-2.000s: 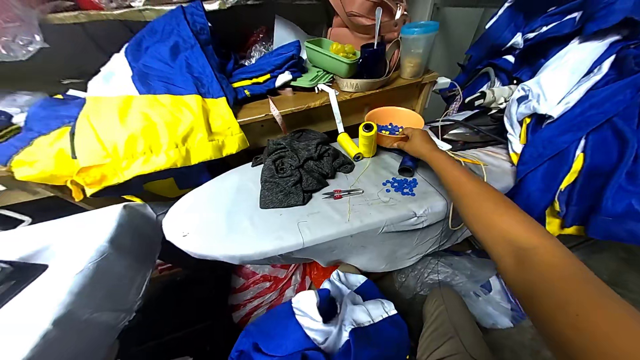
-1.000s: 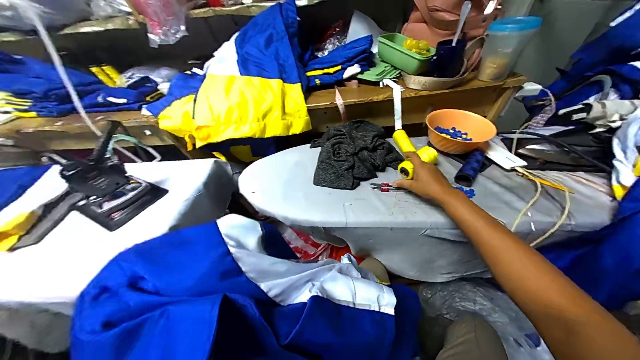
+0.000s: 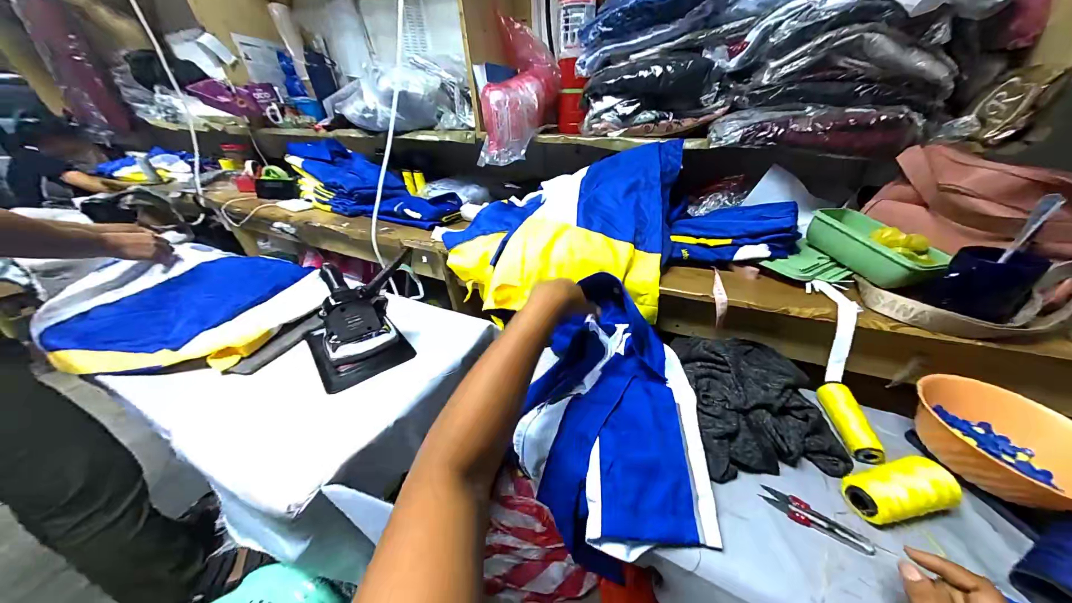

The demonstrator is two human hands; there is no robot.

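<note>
My left hand (image 3: 561,303) grips the top of a blue and white garment (image 3: 645,452), which hangs down over the end of the grey-covered board. At the bottom right my right hand (image 3: 946,578) is partly in view, fingers apart and holding nothing visible. Just above it lie red-handled thread snips (image 3: 821,519) and a yellow thread cone (image 3: 902,490). Another yellow thread spool (image 3: 851,423) is behind them, beside a crumpled dark grey cloth (image 3: 754,406). An orange bowl (image 3: 997,435) at the right holds blue buttons.
A black iron (image 3: 356,322) stands on the white-covered table (image 3: 251,427) at left. A co-worker's hand (image 3: 138,244) rests on another blue, white and yellow garment (image 3: 180,306). Behind, a wooden shelf (image 3: 754,310) bears folded garments and a green basket (image 3: 879,251).
The blue and white garment, low in front of me a second ago, is now lifted in my left hand. My right hand has left the yellow spools. The view has swung left.
</note>
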